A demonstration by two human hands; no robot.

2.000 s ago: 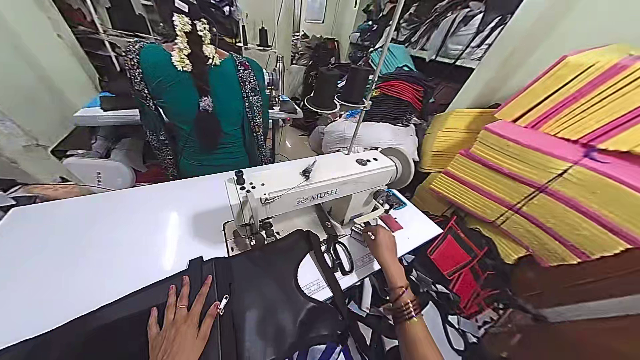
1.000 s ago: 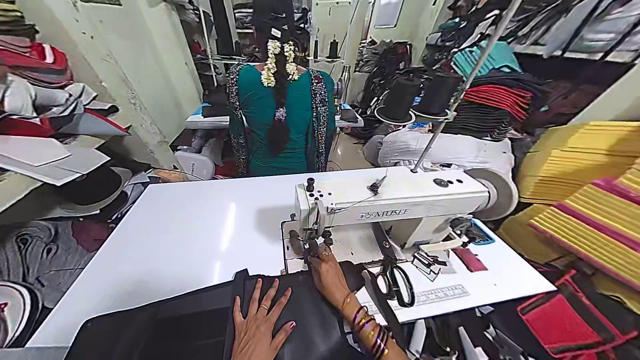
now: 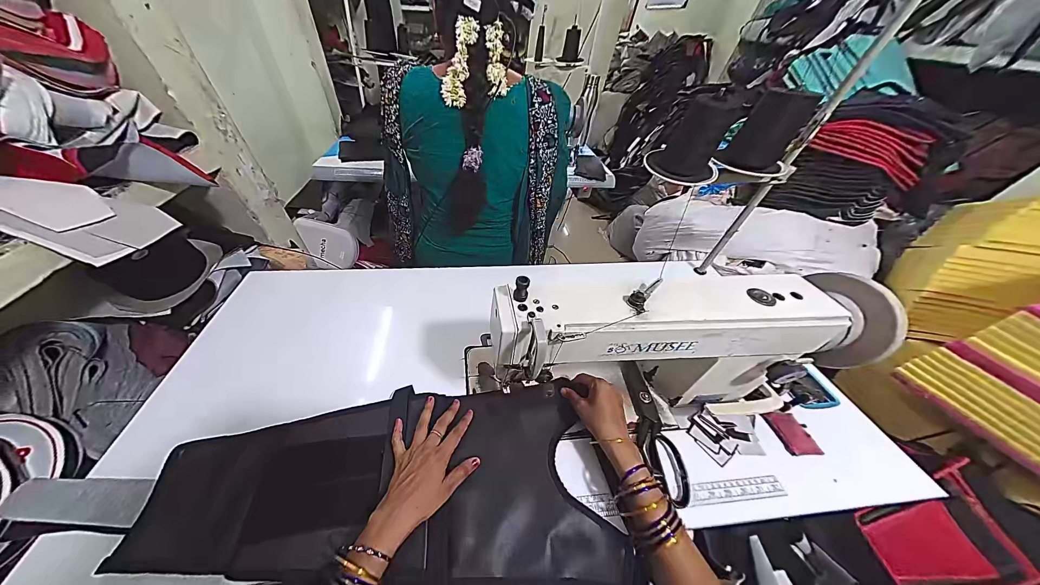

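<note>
A black sheet-material piece (image 3: pixel 504 479) with a curved cutout lies across the white table, its far edge at the needle area of a white sewing machine (image 3: pixel 674 325). My left hand (image 3: pixel 426 467) rests flat on the piece, fingers spread, beside a raised seam or strip. My right hand (image 3: pixel 597 406) pinches the piece's far right corner just right of the presser foot, which is partly hidden. Black-handled scissors (image 3: pixel 670 471) lie right of my right wrist, partly covered by it. A clear ruler (image 3: pixel 739 489) lies near the table's front edge.
Small dark scraps (image 3: pixel 719 435) and a maroon piece (image 3: pixel 792 433) lie right of the scissors. Black thread cones (image 3: pixel 699 138) stand behind the machine. A person in a green top (image 3: pixel 471 162) sits beyond the table (image 3: pixel 325 325). Stacked yellow pieces (image 3: pixel 975 260) are at right, fabric piles (image 3: pixel 73 382) at left.
My right hand has come from the machine's right side to the needle area, where it now grips the black piece. The black piece's far edge now sits at the presser foot. The view has turned left.
</note>
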